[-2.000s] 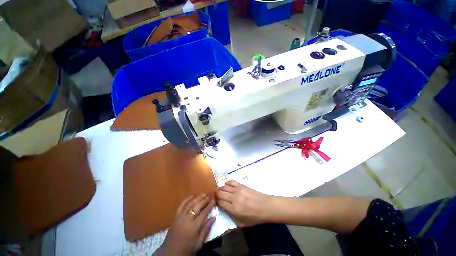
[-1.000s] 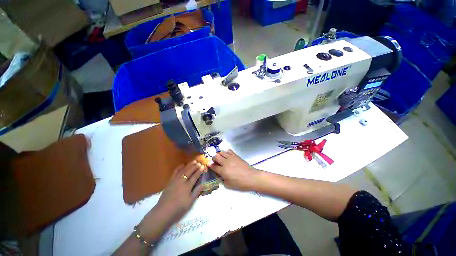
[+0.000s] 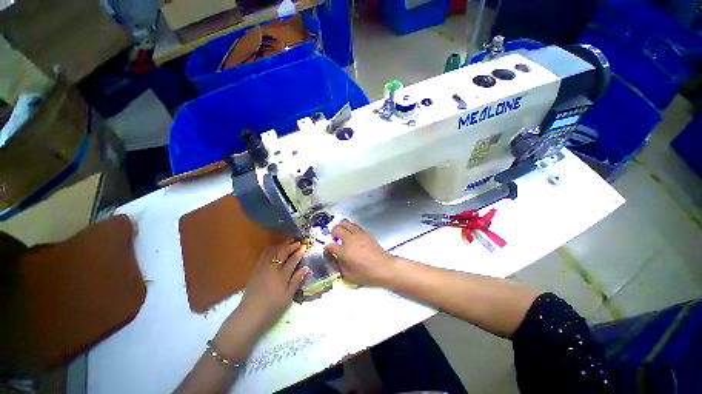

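Note:
A brown leather-like panel (image 3: 219, 258) lies flat on the white table, its right part under the sewing machine head (image 3: 269, 196). My left hand (image 3: 275, 269) lies on the panel's near right edge, fingertips close to the lit needle area. My right hand (image 3: 360, 254) is just right of the needle area, fingers bent and close together. The panel's edge at the needle is hidden by my fingers and glare, so I cannot tell if my right hand holds it. The shiny needle plate (image 3: 317, 265) shows between my hands.
A brown panel stack (image 3: 88, 281) sits at the left table edge. Red-handled snips (image 3: 471, 224) lie right of the machine bed. A blue bin (image 3: 262, 115) stands behind the machine head, with a brown piece's edge before it. Cardboard cartons (image 3: 46, 146) are at left.
Over two seconds, the panel and both hands moved away from me toward the needle, uncovering the needle plate. In the last second, the brown piece behind the head slid back, leaving only its edge visible.

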